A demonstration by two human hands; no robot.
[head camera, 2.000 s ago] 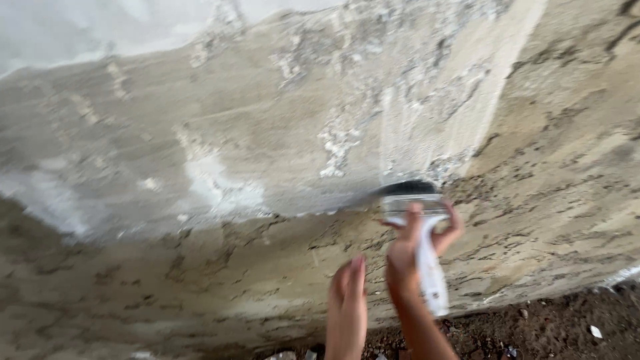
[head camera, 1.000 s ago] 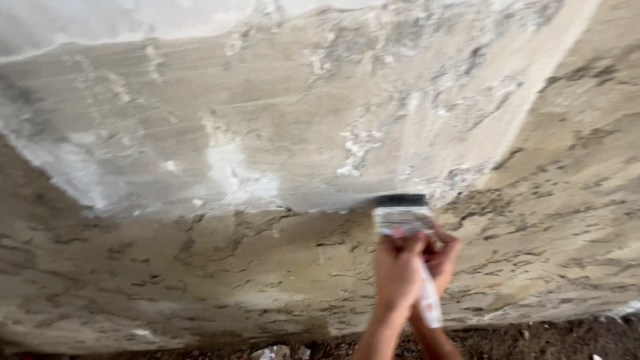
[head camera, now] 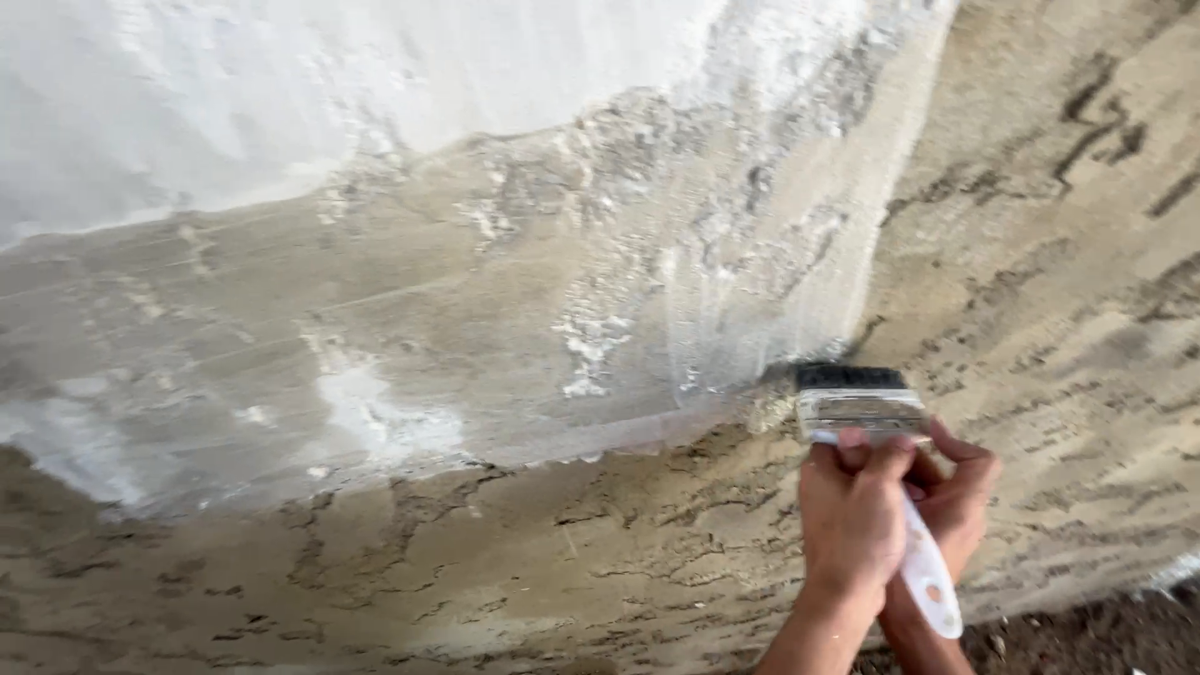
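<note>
Both my hands hold one flat paintbrush (head camera: 861,412) at the lower right. Its dark bristles touch the wall (head camera: 600,525) at the lower right corner of a whitish coated area (head camera: 525,272). The white plastic handle, with a hole near its end, points down and right. My left hand (head camera: 851,525) has its fingers at the metal ferrule, smeared with white. Behind it, my right hand (head camera: 956,497) closes round the upper handle from the right; part of it is hidden by the left hand and the handle.
Rough, cracked tan wall surface lies below and right of the coated area. White coating (head camera: 234,103) covers the wall at the upper left. Dark soil (head camera: 1087,633) with small debris runs along the wall's foot at the lower right.
Two seconds ago my left hand was apart from the brush; it then came to the brush and now grips it too. The brush has moved right along the coating's lower edge to its corner.
</note>
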